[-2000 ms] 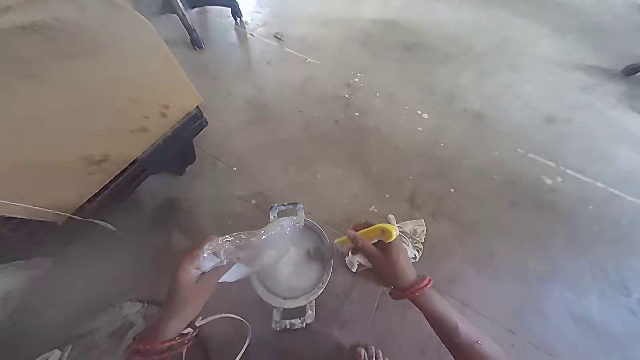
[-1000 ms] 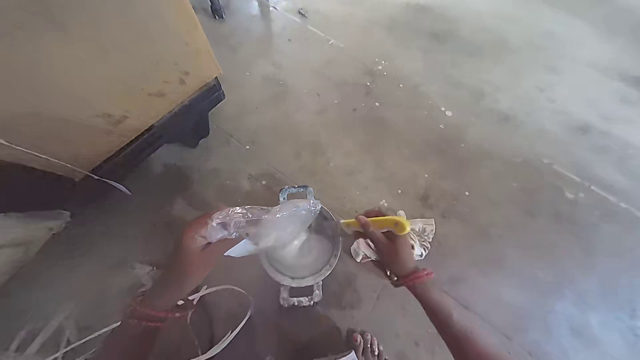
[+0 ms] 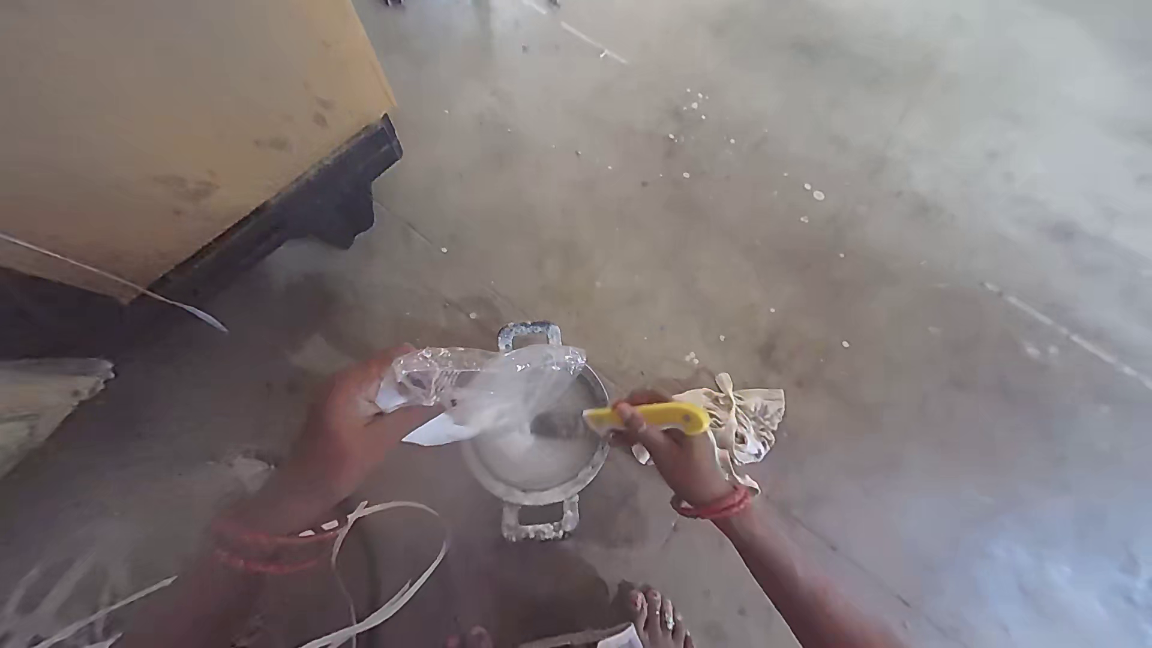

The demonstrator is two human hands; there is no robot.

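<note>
A round metal pot (image 3: 538, 490) with two side handles stands on the floor, holding a pale, whitish substance (image 3: 522, 459). My left hand (image 3: 355, 423) grips a clear plastic bag (image 3: 490, 382), whose far part lies over the pot's upper left. A white pointed piece (image 3: 438, 430) hangs beneath the bag. In my right hand (image 3: 670, 445) is the yellow handle (image 3: 652, 418) of a tool; its dark flat end (image 3: 558, 423) reaches into the pot, partly behind the bag. Just right of that hand lies a crumpled cream cloth (image 3: 751, 418).
A tan box-like piece of furniture (image 3: 180, 117) with a dark base (image 3: 315, 193) stands at upper left. Pale strips (image 3: 405, 594) curl on the lower left, and a sack (image 3: 45, 396) lies at the left edge. A bare foot (image 3: 659, 616) is below the pot. White specks dot the floor (image 3: 810, 297).
The bag in my left hand has shifted its shape over the pot. My right hand keeps hold of the yellow-handled tool at the pot's right side.
</note>
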